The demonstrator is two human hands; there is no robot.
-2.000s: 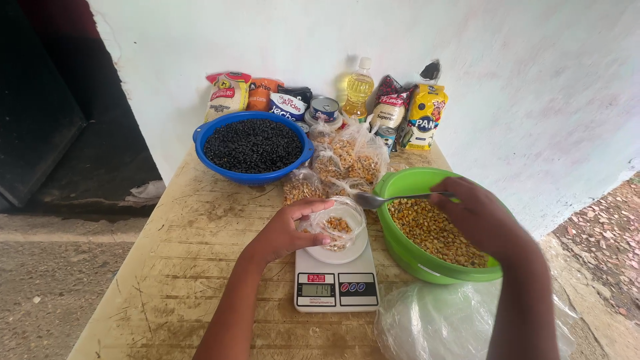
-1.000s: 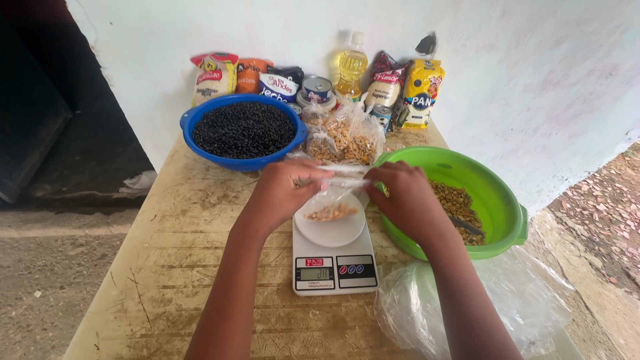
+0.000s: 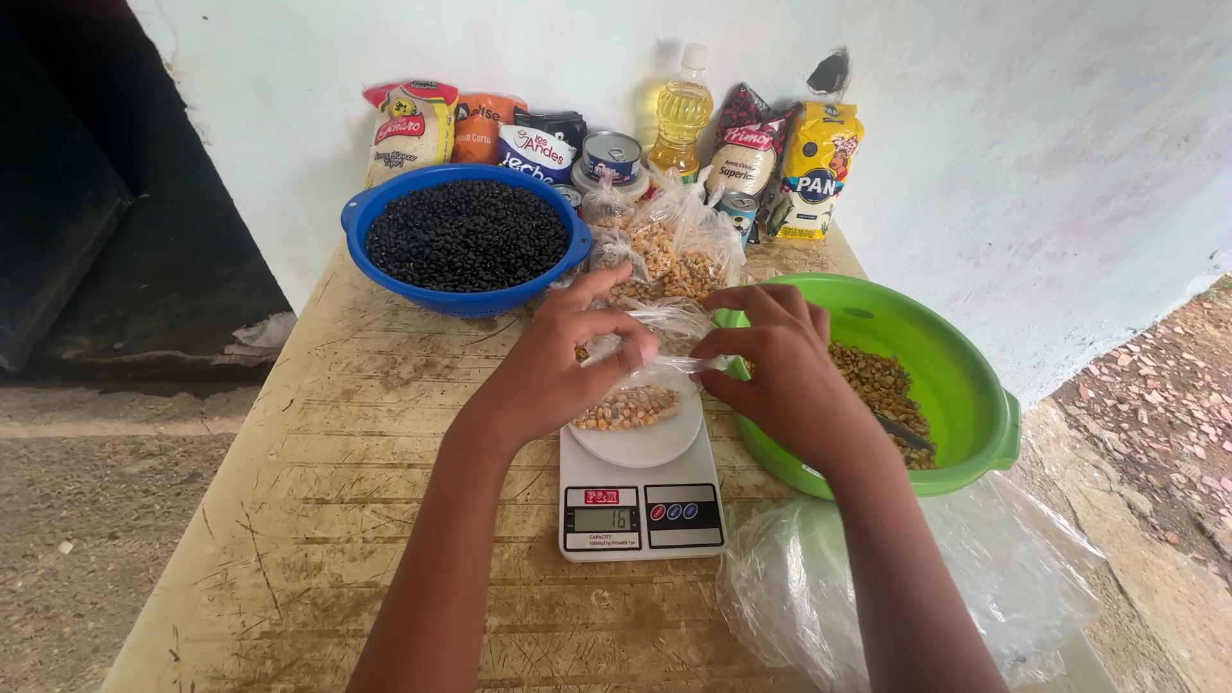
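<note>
A clear plastic bag of corn kernels [image 3: 630, 408] rests on the round plate of a white digital kitchen scale [image 3: 640, 553]. My left hand [image 3: 558, 361] pinches the bag's rim at its left side, between thumb and fingers. At the right side, my right hand [image 3: 784, 371] grips the same rim with its fingertips. Right of the scale, a green plastic basin [image 3: 972, 404] holds more kernels, and a spoon [image 3: 905, 433] lies in them, partly hidden by my right forearm. Filled plastic bags of corn [image 3: 683, 255] stand behind my hands.
A blue colander [image 3: 467, 303] of black beans stands at the back left. Food packets, cans [image 3: 612, 159], an oil bottle [image 3: 681, 115] and a yellow flour packet [image 3: 816, 173] line the wall. Loose clear plastic bags [image 3: 914, 577] lie at the front right of the worn table [image 3: 385, 462].
My right hand held the spoon over the green basin two seconds ago; the spoon now lies in the kernels. Both hands have come to the bag's rim, and the bag sits lower on the scale.
</note>
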